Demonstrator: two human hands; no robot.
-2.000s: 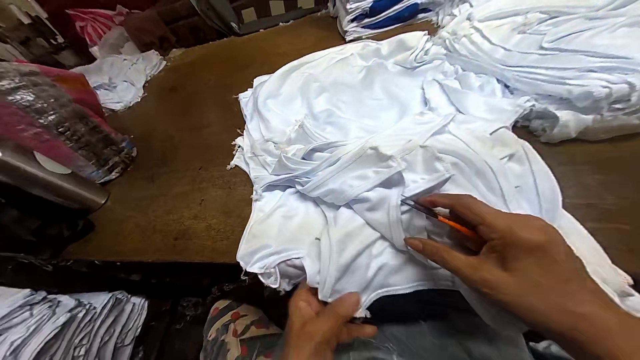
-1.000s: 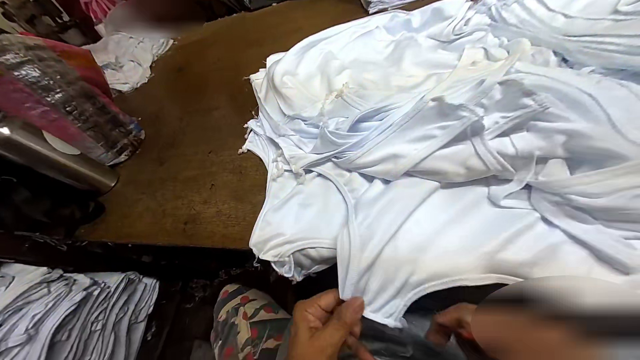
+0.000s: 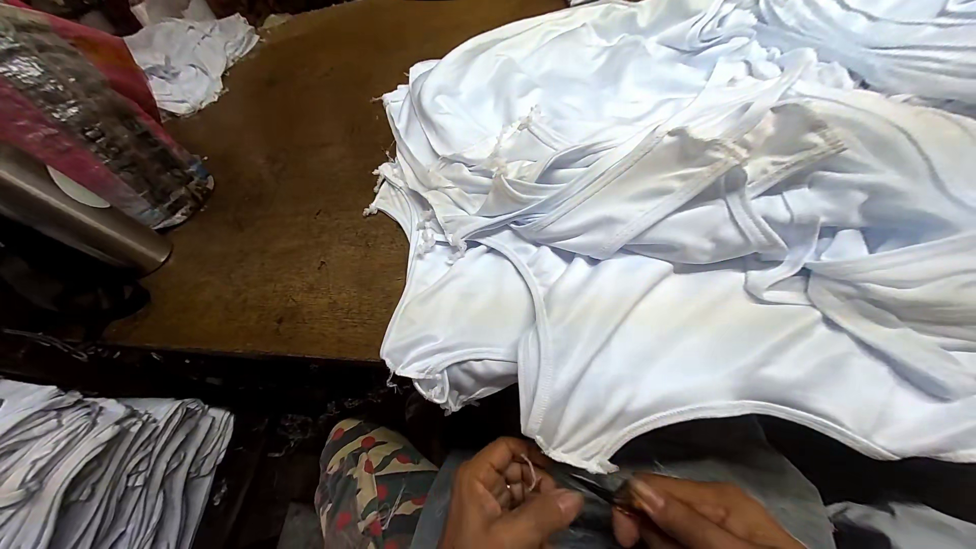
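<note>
White sleeveless garments (image 3: 610, 328) lie heaped over the front edge of a wooden table, their bound armholes and strap ends toward me. At the lower centre, my left hand (image 3: 507, 496) is curled just below a strap end, with a loose white thread across its fingers; whether it pinches the cloth I cannot tell. My right hand (image 3: 701, 511) holds a small dark pointed tool (image 3: 591, 486), likely thread snips, its tip toward my left hand and just under the strap end. The tool's handle is mostly hidden by my fingers.
A steel bottle (image 3: 84, 213) and a pink and clear plastic package (image 3: 91, 114) are at the left. White cloth scraps (image 3: 187, 61) lie behind them on the wooden table (image 3: 282, 213). A stack of folded white cloth pieces (image 3: 99, 473) sits at the lower left, below table height.
My right hand has moved from over the garments down to the front edge, beside my left hand. The garment's strap end now hangs at the front edge, with more of its body spread out.
</note>
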